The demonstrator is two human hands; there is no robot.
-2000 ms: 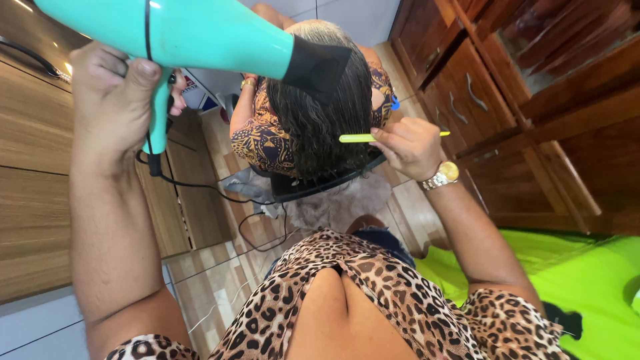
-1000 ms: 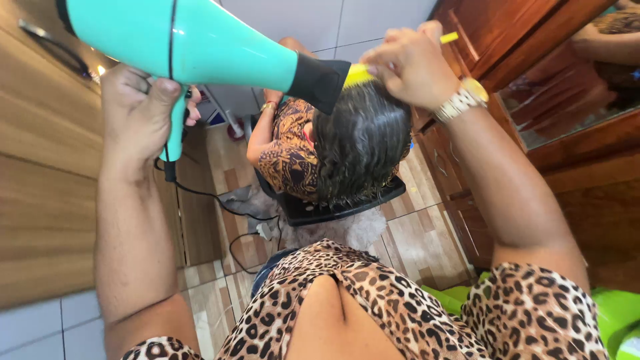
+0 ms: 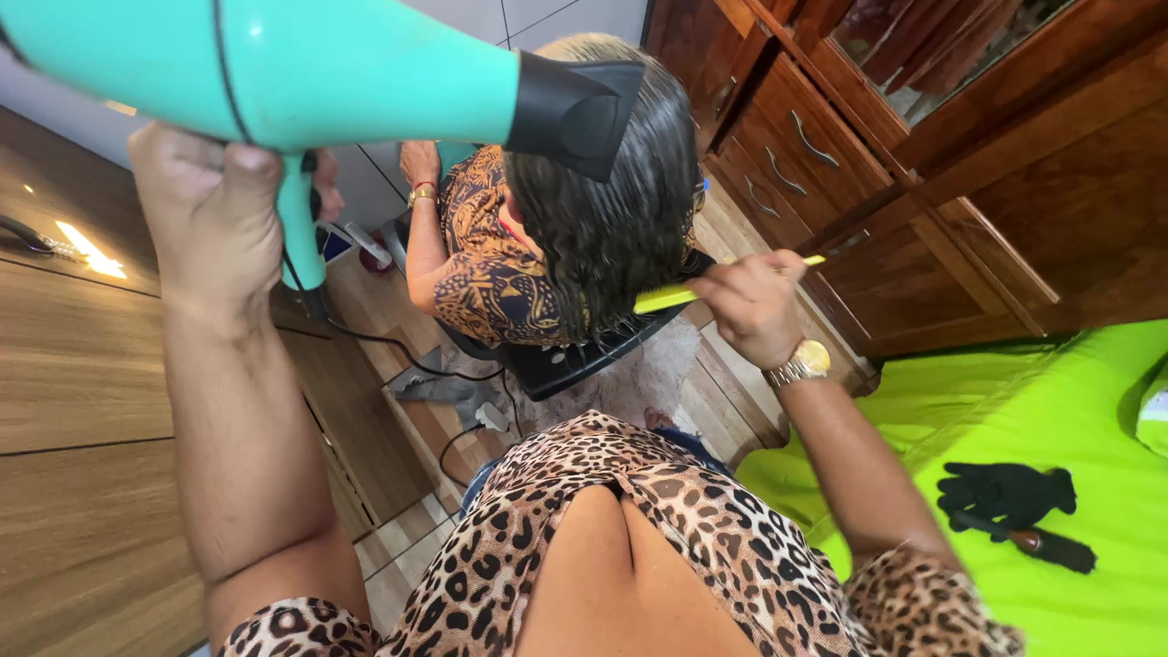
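My left hand (image 3: 214,210) grips the handle of a turquoise hair dryer (image 3: 365,78), held high at the upper left. Its black concentrator nozzle (image 3: 579,114) points right, over the dark hair (image 3: 611,210) of a seated person seen from behind and above. My right hand (image 3: 753,301) is closed around a yellow comb (image 3: 666,298), right of the hair's lower ends. The comb's body lies by the hair tips, and its thin end sticks out past my fingers. Whether the teeth touch the hair cannot be told.
The person sits on a black chair (image 3: 566,370). The dryer's cord (image 3: 392,342) hangs down to the floor near a fluffy rug (image 3: 630,383). Wooden drawers (image 3: 803,164) stand at the right, wood-look furniture (image 3: 82,365) at the left. A black glove (image 3: 999,493) and a brush (image 3: 1049,547) lie on green fabric (image 3: 1122,401).
My right hand with the yellow comb has moved from the top of the head down to the ends of the hair. The dryer stays in my left hand, its nozzle over the head.
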